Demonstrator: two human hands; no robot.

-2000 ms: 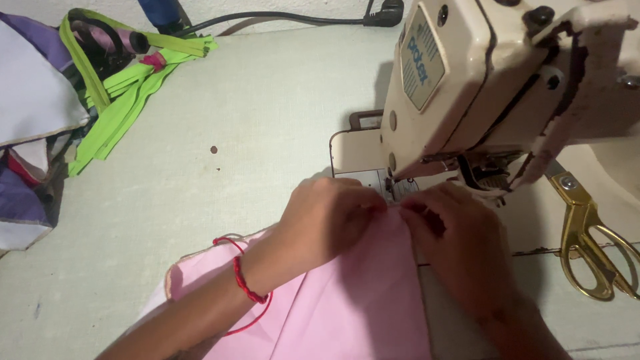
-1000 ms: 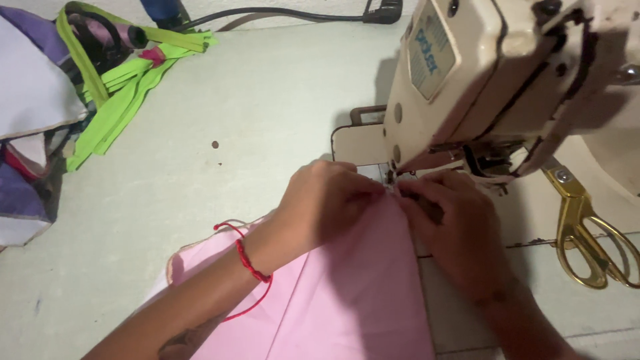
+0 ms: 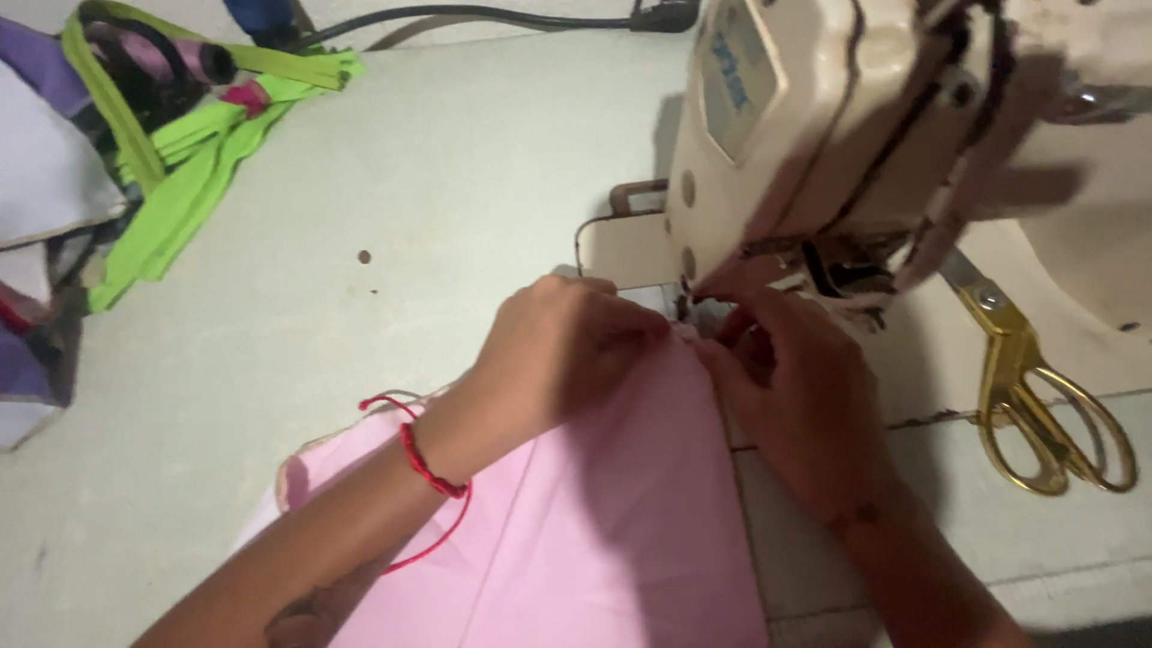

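A sheet of pink fabric (image 3: 576, 531) lies under my forearms, its narrow top end at the needle area of a cream sewing machine (image 3: 774, 117). My left hand (image 3: 576, 346) pinches the fabric's upper edge just left of the presser foot (image 3: 684, 306). A red cord bracelet (image 3: 423, 468) is on that wrist. My right hand (image 3: 792, 378) is at the fabric's top corner, close to the presser foot, with thumb and forefinger near each other; whether they pinch the cloth is partly hidden. The needle cannot be made out.
Gold-handled scissors (image 3: 1012, 360) rest on the machine bed at the right. Lime green zippers or strips (image 3: 193, 180), a pink thread spool (image 3: 144, 49) and purple and white fabric pieces (image 3: 45, 144) are heaped at the upper left. A black cable (image 3: 477, 13) runs along the back.
My right hand's fingers have shifted slightly at the presser foot. My left hand stays at the fabric's top edge.
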